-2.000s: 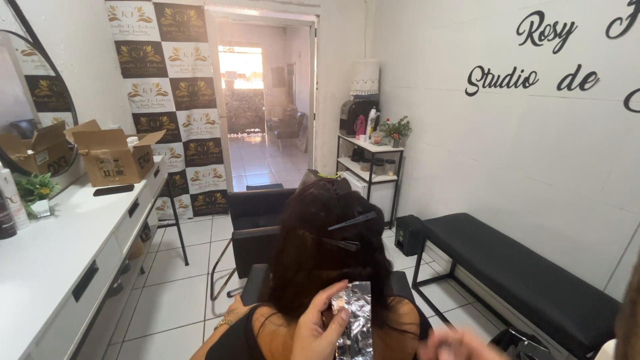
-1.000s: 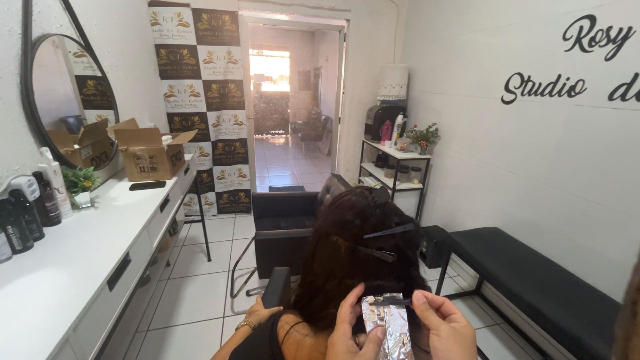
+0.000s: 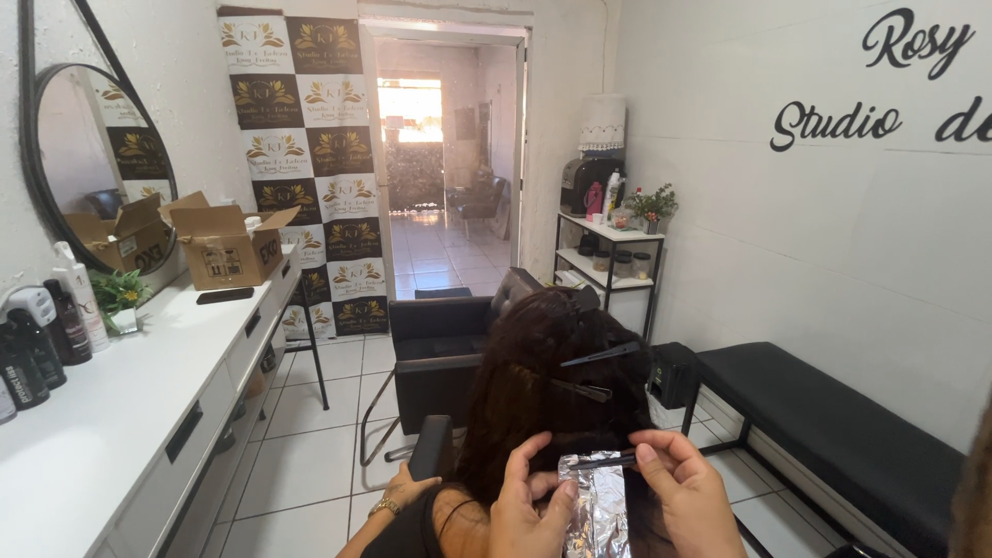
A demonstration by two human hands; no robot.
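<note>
My left hand (image 3: 535, 496) pinches the left edge of a strip of aluminum foil (image 3: 595, 511) behind a seated person's long dark hair (image 3: 535, 387). My right hand (image 3: 682, 488) holds a thin black tool (image 3: 603, 462), perhaps a comb's tail or a clip, lying across the foil's upper end. Two sectioning clips (image 3: 601, 355) sit in the hair on the back of the head, and a darker claw-like clip (image 3: 587, 299) is near the crown. The seated person's hand rests on a black chair armrest (image 3: 432, 449).
A white counter (image 3: 178, 341) runs along the left with bottles (image 3: 74, 302), a small plant, a dark phone (image 3: 225, 296) and an open cardboard box (image 3: 232, 248). A black bench (image 3: 837, 418) stands right. Ahead are an empty salon chair (image 3: 442, 333) and a shelf rack (image 3: 608, 263).
My right hand, blurred and apart from the foil two seconds ago, has come to the foil's upper right with the black tool. The view has turned left.
</note>
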